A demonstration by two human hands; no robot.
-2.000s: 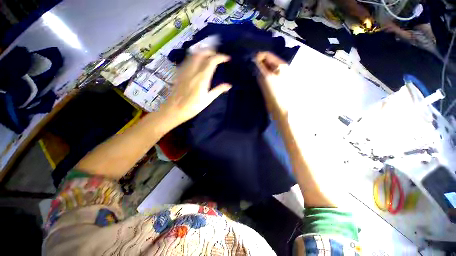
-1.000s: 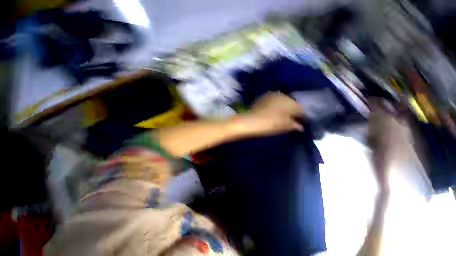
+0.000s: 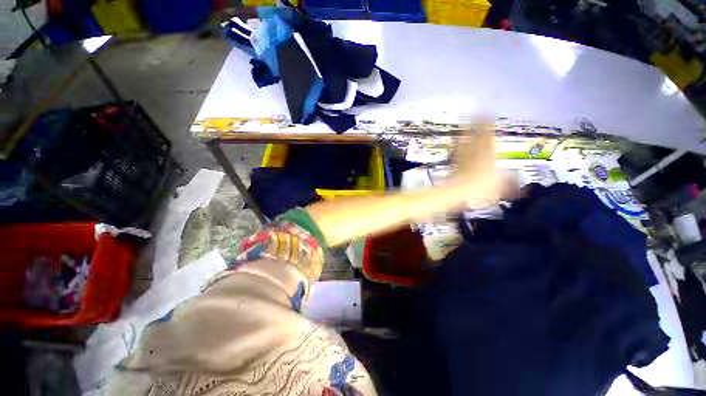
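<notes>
A large heap of navy fabric [image 3: 542, 294] lies on the white machine table at the right of the view and hangs over its near edge. My left hand [image 3: 484, 166] is at the upper left edge of the heap, blurred by motion, with the arm stretched out from the left. Whether its fingers hold any cloth cannot be told. My right hand is not in view.
A second white table [image 3: 464, 69] at the back holds a pile of navy, light blue and white cut parts [image 3: 317, 66]. Below are a yellow crate [image 3: 377, 170] and a red bin [image 3: 395, 255]. Left stand a black basket [image 3: 116, 166] and a red crate [image 3: 108, 271].
The view has swung left, bringing the far table and floor crates in. My right hand has left the picture. My left hand has moved from over the fabric to its upper left edge.
</notes>
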